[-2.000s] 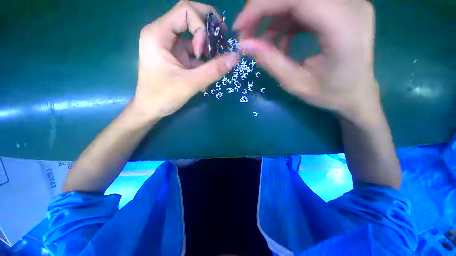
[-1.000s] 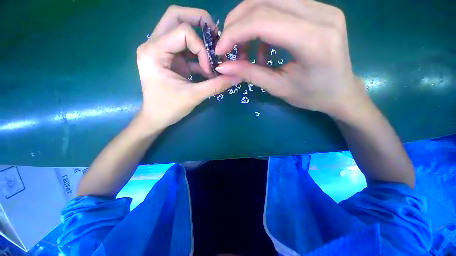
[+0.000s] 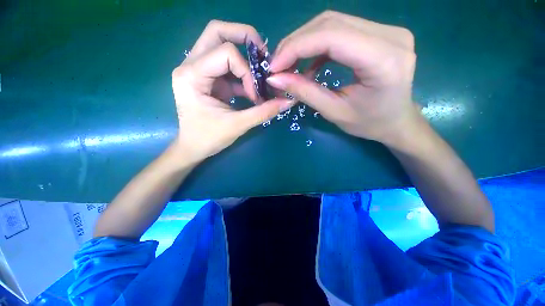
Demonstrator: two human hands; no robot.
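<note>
My left hand [image 3: 209, 98] holds a round dark part [image 3: 257, 69] nearly edge-on between thumb and fingers, above the green surface. Small shiny studs or clips show along its edge. My right hand [image 3: 358, 77] has its thumb and forefinger pinched together at the right side of the dark part. A tiny silver clip [image 3: 266, 64] shows at those fingertips. Whether the fingers grip it or it sits on the part is hard to tell. Small silver clips [image 3: 294, 126] lie loose below and between the hands, partly hidden by them.
The glossy green table [image 3: 137, 170] curves across the view, its near edge before my lap. A few stray clips lie apart, one [image 3: 309, 143] nearer me. A white carton [image 3: 42, 239] with printed text stands at the lower left. My blue smock sleeves show below.
My right hand was apart from the dark part, over the clips, two seconds ago; its fingertips are now at the part. Both hands sit slightly lower in the picture than one second ago.
</note>
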